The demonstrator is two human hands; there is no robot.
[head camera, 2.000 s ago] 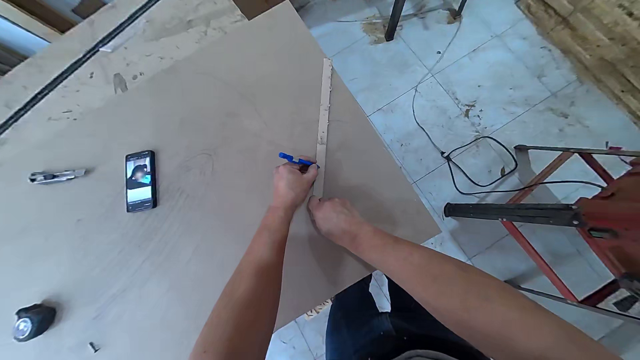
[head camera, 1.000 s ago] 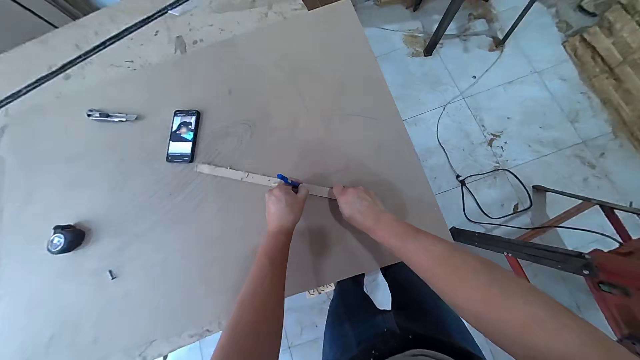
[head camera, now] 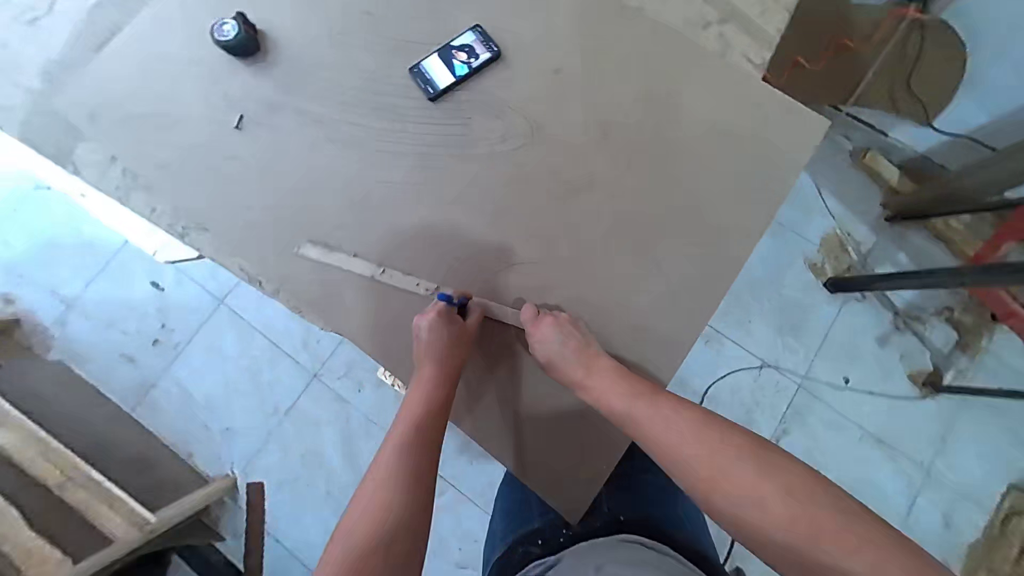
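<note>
A thin wooden strip (head camera: 364, 266) lies flat on a large brown board (head camera: 640, 200), with several small marks or holes along it. My left hand (head camera: 442, 328) grips a blue pen (head camera: 452, 300) at the strip, near its middle. At the strip's right end is my right hand (head camera: 556, 336), its thumb and fingers closed on that end. A faint curved line shows on the board just above my hands. The pen's tip is hidden by my fingers.
On the board lie a phone (head camera: 454, 62) with a lit screen, a round black tool (head camera: 236, 34) and a small screw (head camera: 238, 122). Tiled floor (head camera: 240, 352) surrounds the board. A wooden frame (head camera: 72, 480) stands lower left; dark metal legs (head camera: 920, 279) and a cable are at right.
The view has turned greatly around the board. The strip pointed away from me at first, then swung to the left of my hands. Both hands stay on it, the pen still in the left.
</note>
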